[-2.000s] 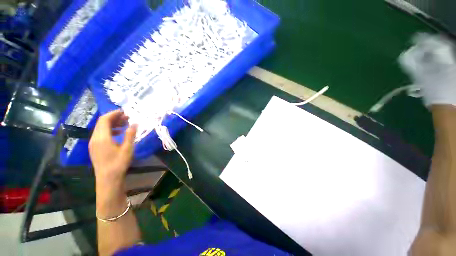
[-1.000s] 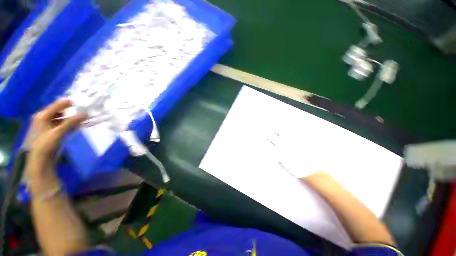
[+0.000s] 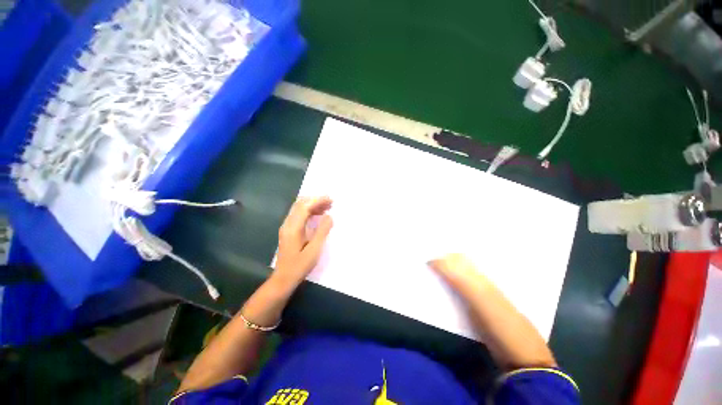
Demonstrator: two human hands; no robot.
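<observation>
A white sheet lies in front of me, overexposed. My left hand, bare with a bracelet, is over its left part with thumb and fingers curled; anything white between them is lost in glare. My right forearm reaches over the sheet's lower middle. The gloved right hand blends into the white, so its fingers and anything held cannot be made out. The blue bin at left is heaped with white adapters and cords. A coiled cord hangs over its near edge.
Adapters with cords lie on the green conveyor belt beyond the pale strip. A white cord end shows at the sheet's far edge. At right are two whitish bottles, a small brush and a red bin.
My left hand has moved right, from the blue bin to the white sheet. My right arm has moved from over the conveyor to over the sheet. The view has shifted right.
</observation>
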